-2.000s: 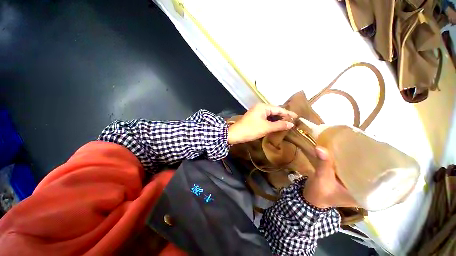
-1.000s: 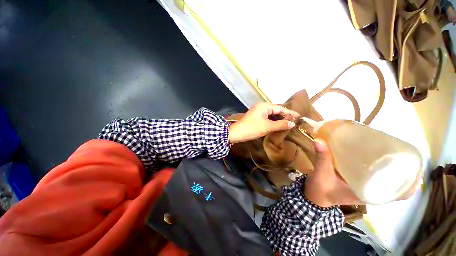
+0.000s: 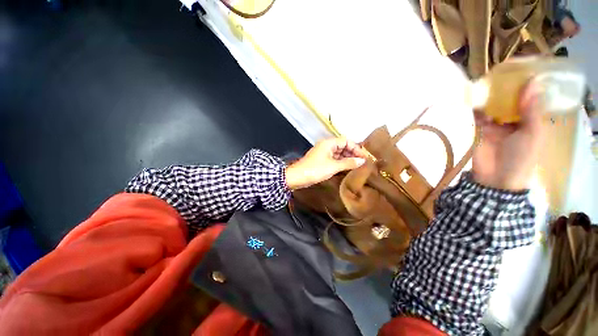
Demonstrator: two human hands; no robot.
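A brown handbag (image 3: 387, 216) rests on my lap against the table edge, its gold zipper (image 3: 400, 186) and a small shiny metal plate facing up. My left hand (image 3: 328, 161) pinches the zipper end at the bag's near top corner. My right hand (image 3: 515, 141) is raised at the right, blurred, gripping a translucent glue bottle (image 3: 524, 92) with amber liquid, held away from the bag. Its nozzle tip cannot be made out clearly. The bag's handles (image 3: 446, 139) loop over the white table.
The white table (image 3: 354, 59) has yellow edge tape. Waiting brown bags (image 3: 478, 29) lie at the top right, with another brown pile (image 3: 574, 282) at the lower right. A person's hand (image 3: 569, 26) shows at the top right edge. Blue containers (image 3: 19, 243) stand at the left edge.
My right hand has lifted the glue bottle off the zipper end, up and to the right, uncovering the bag's front. My left hand stays at the zipper end. The view has shifted slightly.
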